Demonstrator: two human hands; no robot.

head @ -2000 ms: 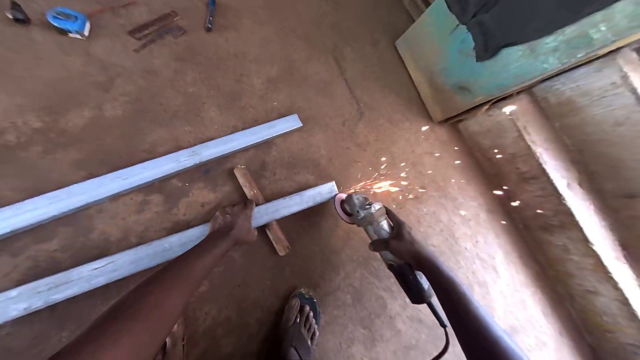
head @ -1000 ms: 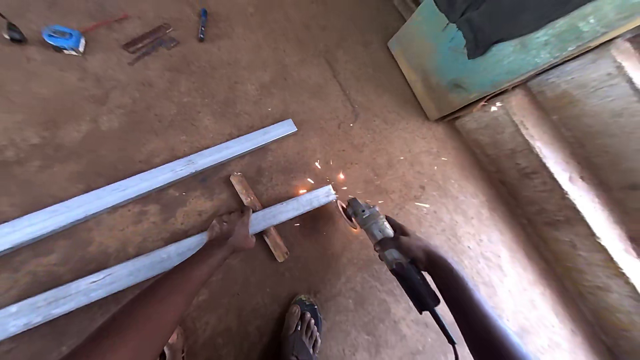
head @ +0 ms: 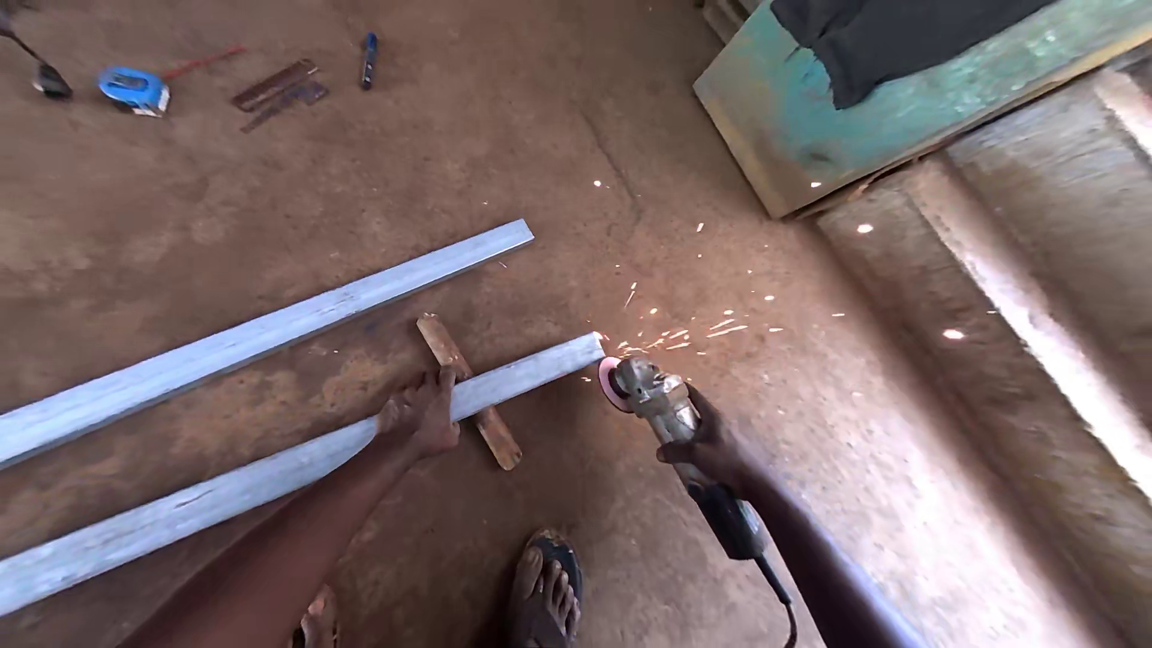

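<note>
My left hand [head: 421, 414] grips a long metal bar [head: 531, 376] close to where it crosses a short wooden block [head: 495, 438] on the floor. An angle grinder [head: 670, 409] is in my right hand [head: 711, 444], held around its body. Its pinkish disc [head: 614, 384] is at the cut end of the bar, and sparks fly from there to the right. Farther up the floor, a second metal bar [head: 360, 295] lies roughly parallel to the first. The grinder's cord [head: 778, 580] runs down from its rear.
A blue tape measure [head: 135, 90], rusty metal strips [head: 277, 90] and a blue pen-like tool [head: 369, 61] lie at the upper left. At the upper right stands a green panel [head: 774, 117] with dark cloth [head: 886, 45] over it, beside concrete steps [head: 1008, 261]. My sandalled foot [head: 547, 589] is below.
The grinder's disc, slightly off the bar's end a second ago, is closer against it now, with more sparks. My left hand stays on the bar.
</note>
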